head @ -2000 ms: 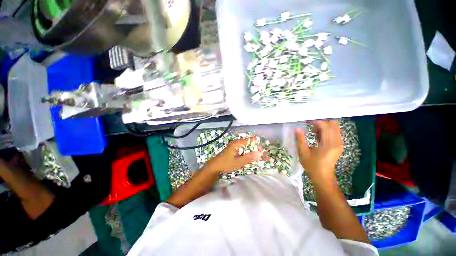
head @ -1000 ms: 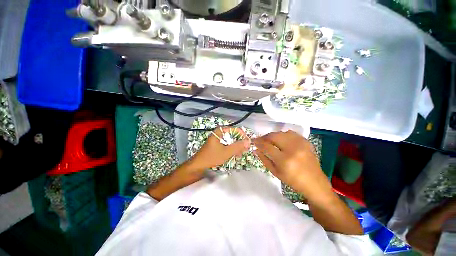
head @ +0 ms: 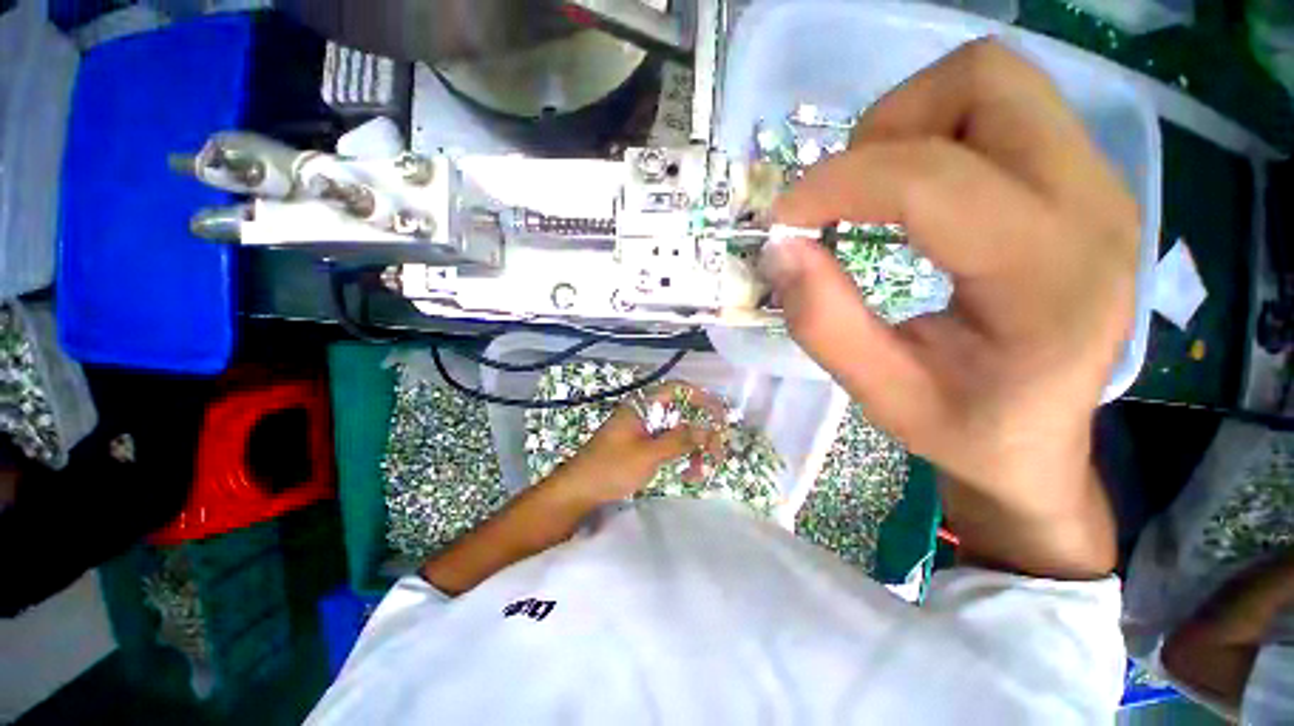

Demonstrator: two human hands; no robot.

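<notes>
My right hand (head: 979, 255) is raised at the right end of the assembly head (head: 639, 234), thumb and forefinger pinched on a small white component (head: 789, 231) at the fixture. My left hand (head: 639, 447) is low over the lap tub (head: 504, 404), its fingers closed around several white-headed components (head: 661, 416). The lap tub holds many loose white and green components. The finished-parts tub (head: 1128, 142) stands behind my right hand, which hides much of it; white heads and green stems show in it.
A steel bowl feeder (head: 546, 85) stands behind the head. Black cables (head: 468, 390) loop below it. A blue lid (head: 149, 199) lies left, above a red stool (head: 234, 454). A green crate (head: 359, 468) sits under the lap tub. A person's arm (head: 1228, 631) shows at lower right.
My right hand has risen from beside my left hand at the lap tub to the right end of the assembly head. My left hand stays over the tub. The machine appears slightly further left in view.
</notes>
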